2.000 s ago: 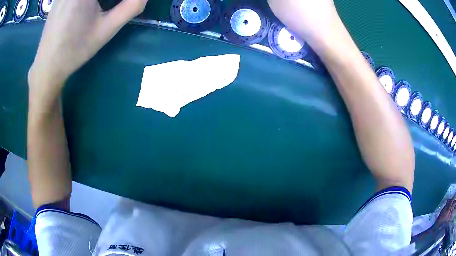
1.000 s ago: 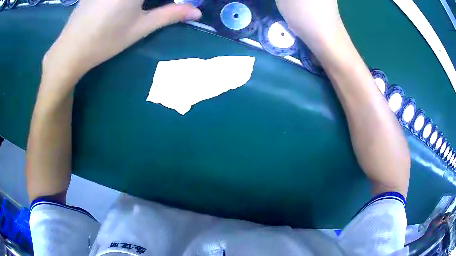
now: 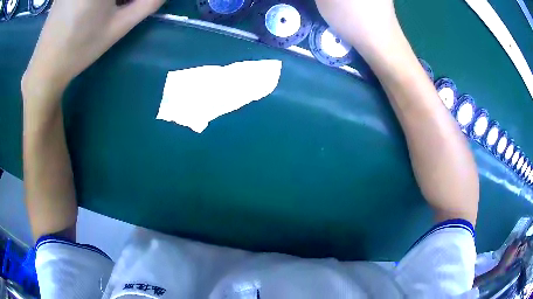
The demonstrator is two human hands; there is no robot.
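Round parts with dark rims and bright centres stand in a row along the near belt edge; one round part (image 3: 283, 21) is between my hands. My left hand (image 3: 87, 35) is at the top left, its fingers cut off by the top edge, over the row. My right hand (image 3: 359, 23) is at the top, right of centre, its fingers also cut off by the top edge. Whether either hand holds anything is hidden. A white wipe (image 3: 219, 93) lies flat on the dark-green worktop (image 3: 251, 181) between my forearms.
The row of discs (image 3: 480, 124) continues beyond my right forearm to the right edge. A long white guide strip (image 3: 507, 44) crosses the green belt at the upper right. Part of a person's arm (image 3: 507, 260) shows at the lower right edge.
Against one second ago, my left hand has moved left and up, and its thumb tip is out of view. The discs and wipe appear shifted left.
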